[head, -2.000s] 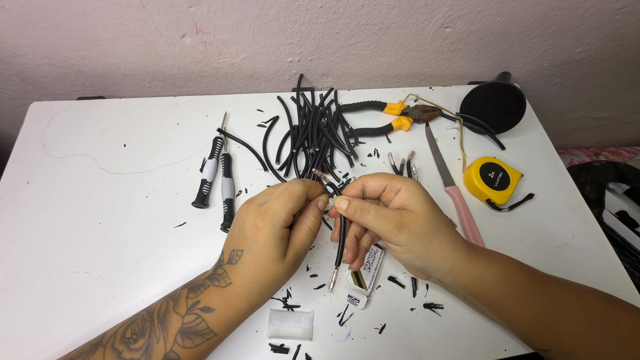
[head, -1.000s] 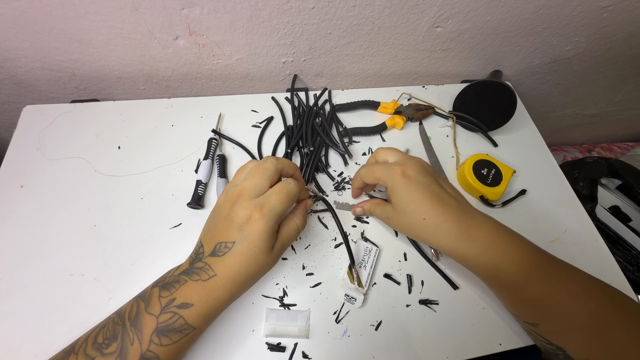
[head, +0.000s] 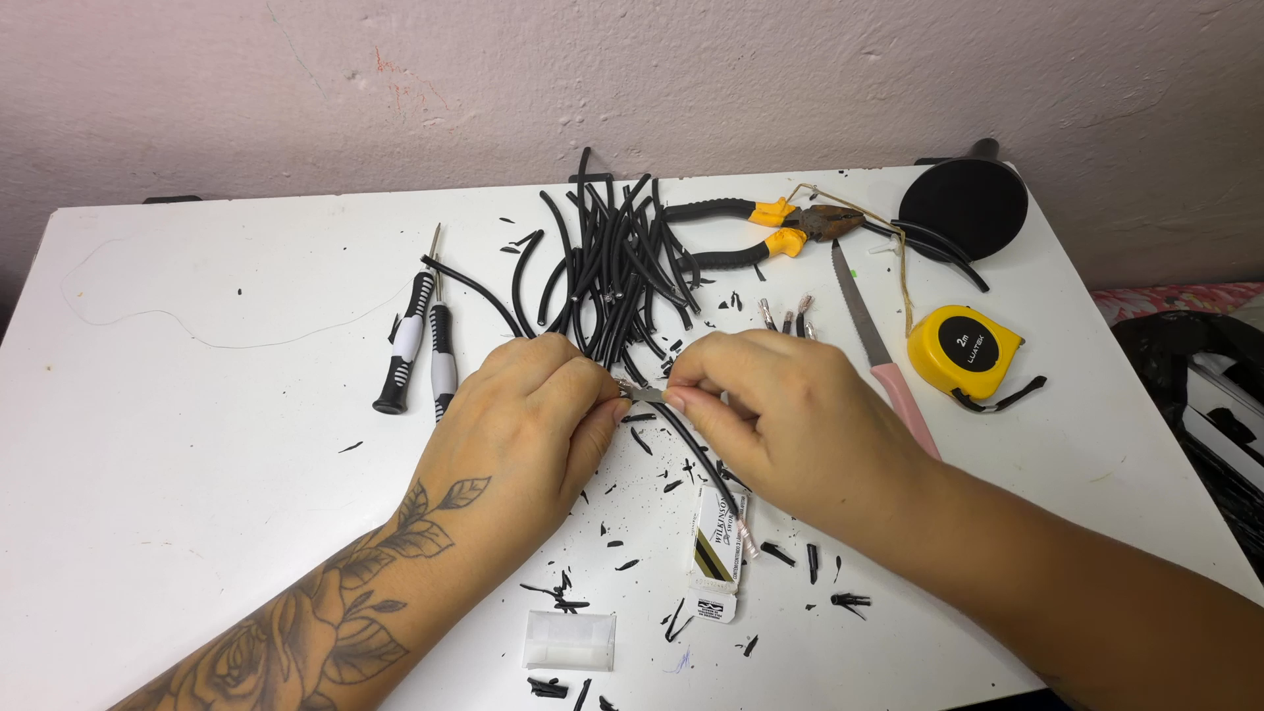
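Observation:
My left hand (head: 533, 425) pinches one end of a short black cable (head: 693, 444), where some bare strands show at the fingertips. The cable slopes down to the right, and its other end, stripped to bare wire, lies over a Wilkinson Sword razor blade packet (head: 715, 553). Between thumb and fingers my right hand (head: 780, 425) holds a thin metal razor blade (head: 647, 394), its free end against the cable end at my left fingertips. Behind my hands lies a heap of cut black cables (head: 612, 257). Several stripped cable ends (head: 788, 318) show just beyond my right hand.
Two screwdrivers (head: 406, 336) lie left. Pliers with black and orange handles (head: 765, 232), a serrated knife with a pink handle (head: 904, 405), a yellow tape measure (head: 963, 351) and a black round object (head: 963, 209) lie right. A translucent wrapper (head: 568, 641) and black insulation scraps (head: 777, 554) lie in front.
Two seconds ago both hands were together at the cable, its stripped end hanging lower. One second ago my right hand was apart from the left with the blade; now the blade meets the cable end.

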